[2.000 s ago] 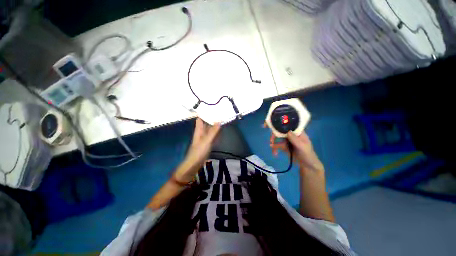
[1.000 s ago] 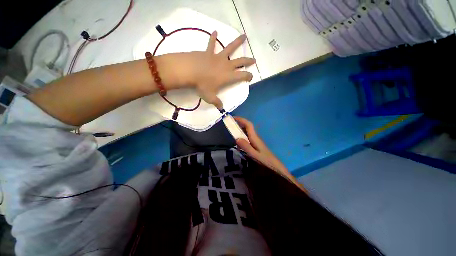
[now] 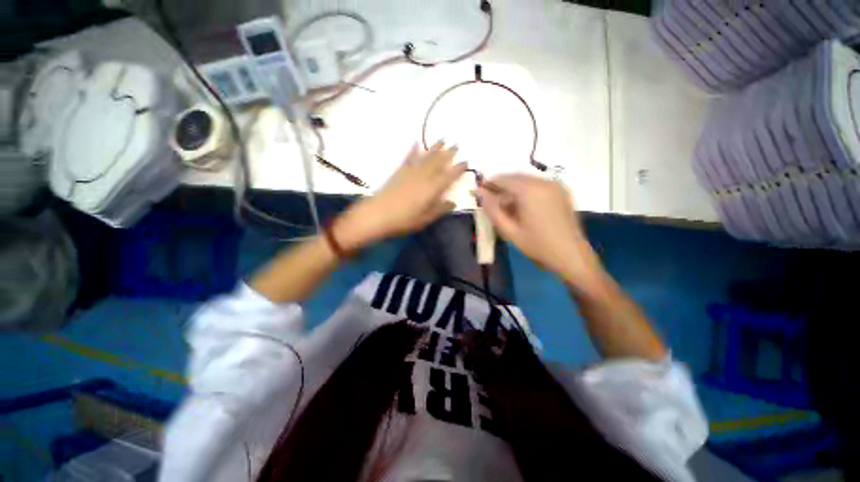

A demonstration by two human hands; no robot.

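Observation:
The flat white octagonal panel (image 3: 490,122) lies at the bench's front edge, with a thin dark wire ring (image 3: 510,88) on its face. My left hand (image 3: 421,188) lies over the panel's lower left part, fingers spread. My right hand (image 3: 533,216) is at the panel's lower edge, its fingertips closed round a small dark connector (image 3: 481,179). The display controller (image 3: 485,237) is seen edge-on as a pale strip just below that connector, with a black cable running down from it. My fingers partly hide the connectors.
Striped panel stacks (image 3: 778,160) stand at the right, and a lower panel pile (image 3: 104,151) at the left. A second display unit (image 3: 198,133), a power strip (image 3: 236,80), a power meter (image 3: 268,45) and loose test leads (image 3: 341,171) are on the bench's left part.
My left hand has drawn back from across the panel to its lower left. My right hand has moved from the controller's side to the connector. The view has shifted, showing more of the left side.

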